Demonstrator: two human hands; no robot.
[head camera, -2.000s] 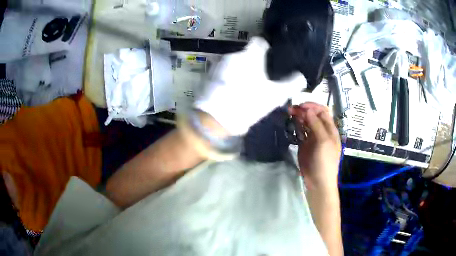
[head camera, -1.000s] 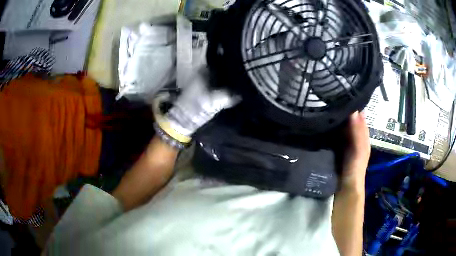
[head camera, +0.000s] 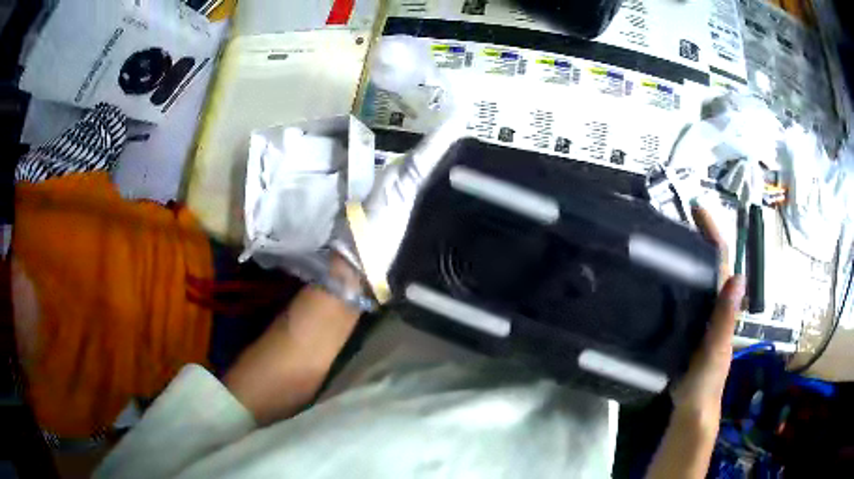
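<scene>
The black table fan (head camera: 552, 267) is held with its flat underside towards me, slightly blurred. Four-sided and dark, it shows several white foot strips and a round recess. Its grille and head are hidden. My left hand (head camera: 407, 192), in a white glove, holds the fan's left side; its fingers are partly hidden behind it. My bare right hand (head camera: 716, 318) holds the fan's right end, fingers along the edge.
An open white carton (head camera: 300, 192) with crumpled white material stands left of the fan. Printed sheets (head camera: 562, 103) cover the bench. A long dark tool (head camera: 756, 257) and clear plastic lie right. A fan carton (head camera: 140, 65) is upper left. A person in orange (head camera: 112, 299) is at left.
The fan has turned from showing its rear grille to showing its underside. My gloved left hand has moved onto the fan's left side. My right hand has moved slightly right.
</scene>
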